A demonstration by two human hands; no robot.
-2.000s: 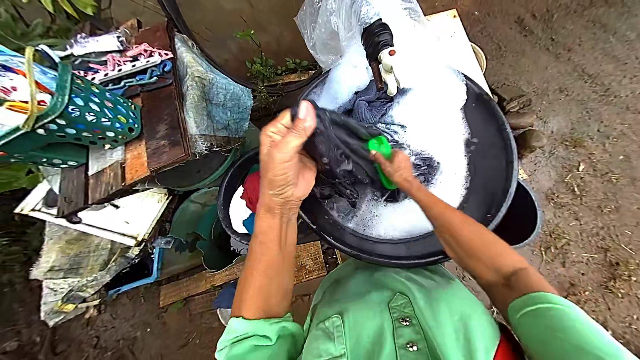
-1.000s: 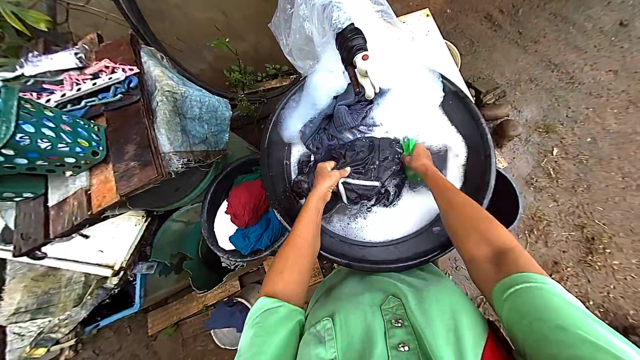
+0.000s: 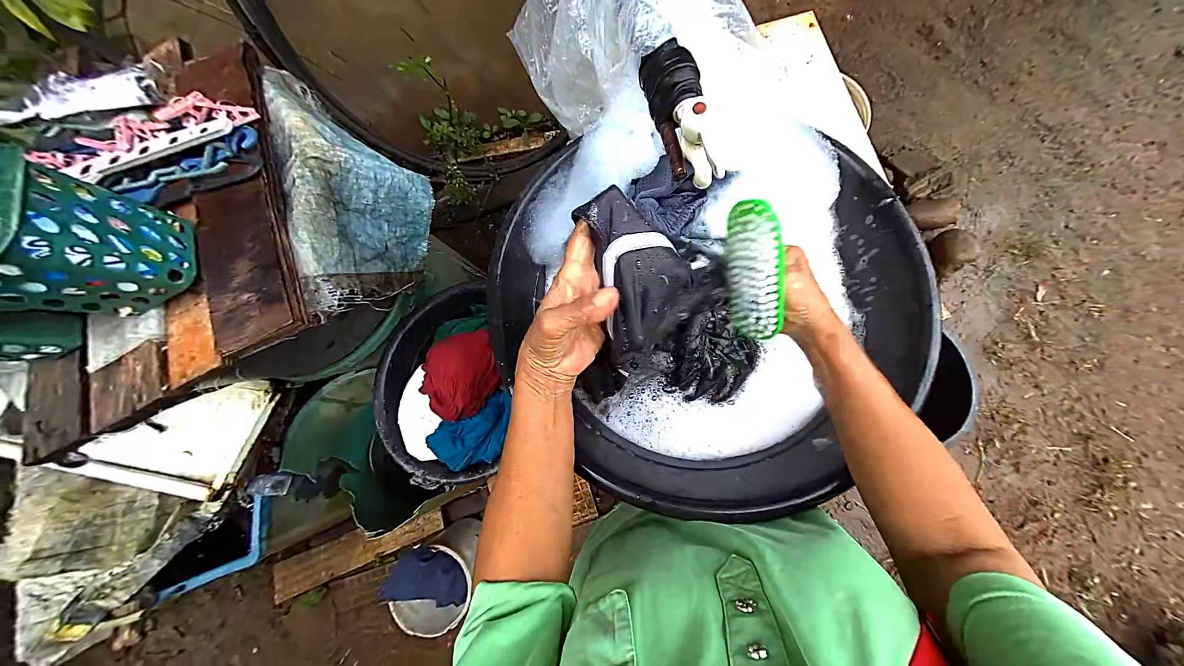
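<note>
A large black plastic basin (image 3: pixel 731 490) holds white suds (image 3: pixel 740 416) and wet clothes. My left hand (image 3: pixel 573 319) holds up the left side of a black garment (image 3: pixel 647 291) with a white stripe, thumb in front. In my right hand (image 3: pixel 807 294) is a green scrub brush (image 3: pixel 756 268), its pale bristles facing left beside the garment. The garment's lower part lies crumpled in the suds. Behind it rests a dark blue-grey cloth (image 3: pixel 668 199). At the basin's back is a faucet (image 3: pixel 696 139) with a white handle and black wrapping.
Left of the basin stands a smaller black tub (image 3: pixel 393 407) with a red cloth (image 3: pixel 460 375) and a blue cloth (image 3: pixel 472 431). A green perforated basket (image 3: pixel 102 242) and clothes hangers (image 3: pixel 166 139) are at far left. Clear plastic (image 3: pixel 578 65) drapes behind; a pail (image 3: pixel 430 615) stands below.
The brush has turned from lying on the dark cloth to bristles showing, raised beside it. My left hand has shifted to the garment's left edge and lifted it, with the white stripe now higher.
</note>
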